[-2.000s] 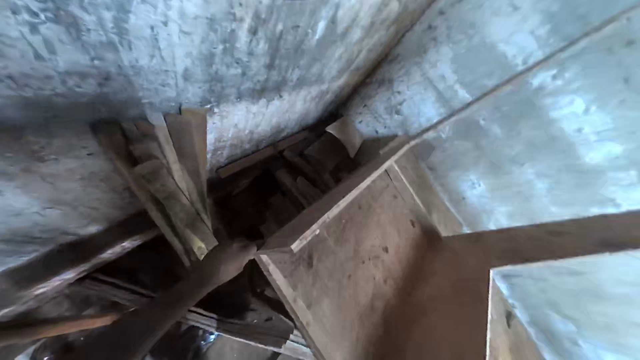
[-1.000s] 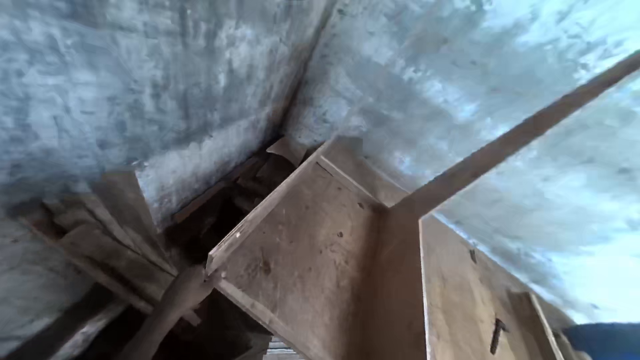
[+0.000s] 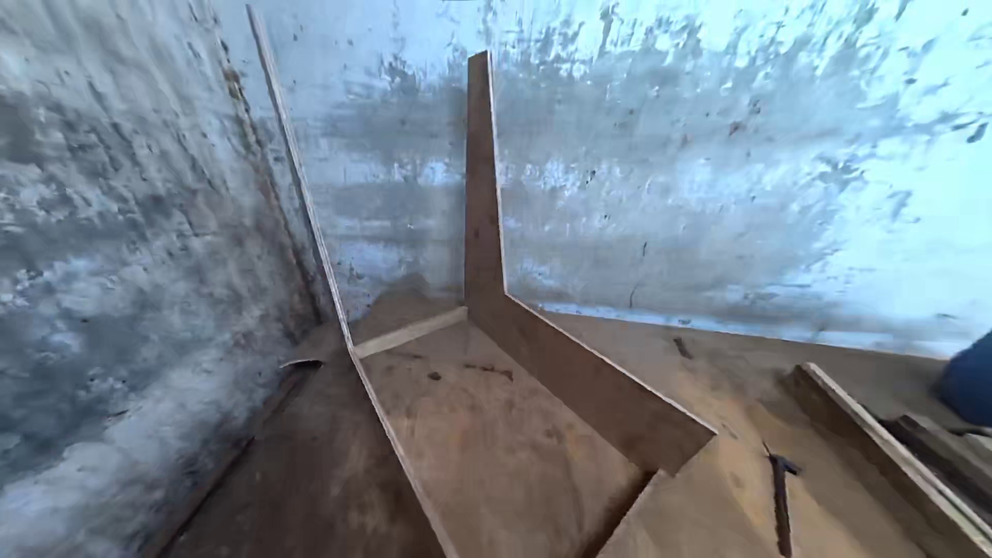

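Observation:
Neither of my hands shows in the head view now. A wooden frame of L-shaped side panels stands on a brown floor or board. Its nearer-right panel (image 3: 573, 364) is wide and bent, with one arm rising against the wall. The left panel (image 3: 364, 376) shows mostly as a thin pale edge running from the top left to the bottom middle. A short wooden crosspiece (image 3: 411, 332) joins the two at the bend. To the right of the frame, a hammer (image 3: 781, 496) lies on the brown surface.
Weathered blue-grey walls (image 3: 697, 170) rise behind and to the left. At the right lie a wooden board on edge (image 3: 891, 457) and some darker wood pieces (image 3: 945, 457). A dark blue rounded object (image 3: 969, 380) sits at the right edge, only partly in view.
The view has swung far to the right. The hand and forearm seen at the frame's corner, and the stack of scrap boards by the wall, are out of sight now.

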